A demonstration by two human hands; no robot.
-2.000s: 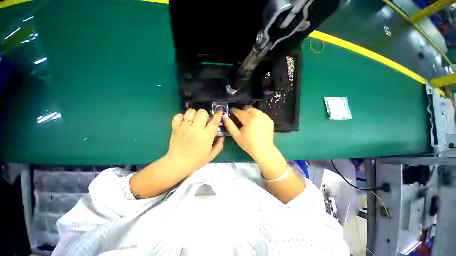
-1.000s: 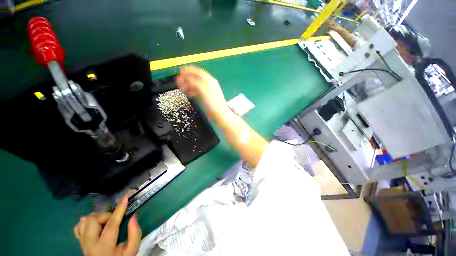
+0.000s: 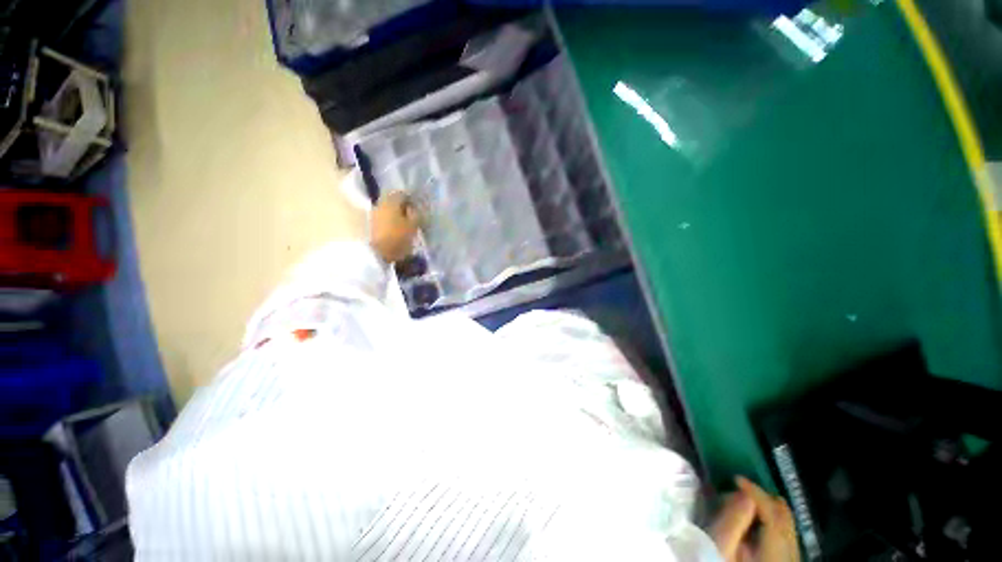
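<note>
My left hand (image 3: 394,226) is over the left edge of a grey pocketed tray (image 3: 483,187), beside the lap. It is small and blurred, and whether its fingers hold anything cannot be told. A few dark units (image 3: 422,292) sit in pockets at the tray's near left corner; other pockets look pale. My right hand (image 3: 758,525) is at the bottom, partly cut off by the picture's edge, beside the silver plate (image 3: 795,499) of the black press fixture (image 3: 879,450). Its fingers are bent and their grip is unclear.
The green bench (image 3: 791,220) lies to the right, with yellow tape (image 3: 956,110) at its far edge. Another tray in a blue bin (image 3: 330,27) stands beyond the pocketed tray. A red crate (image 3: 55,236) and blue containers are at the far left, across a beige floor.
The view has swung left from the press to the tray. My left hand has left the press plate for the tray. My right hand has left the parts tray and is beside the press plate.
</note>
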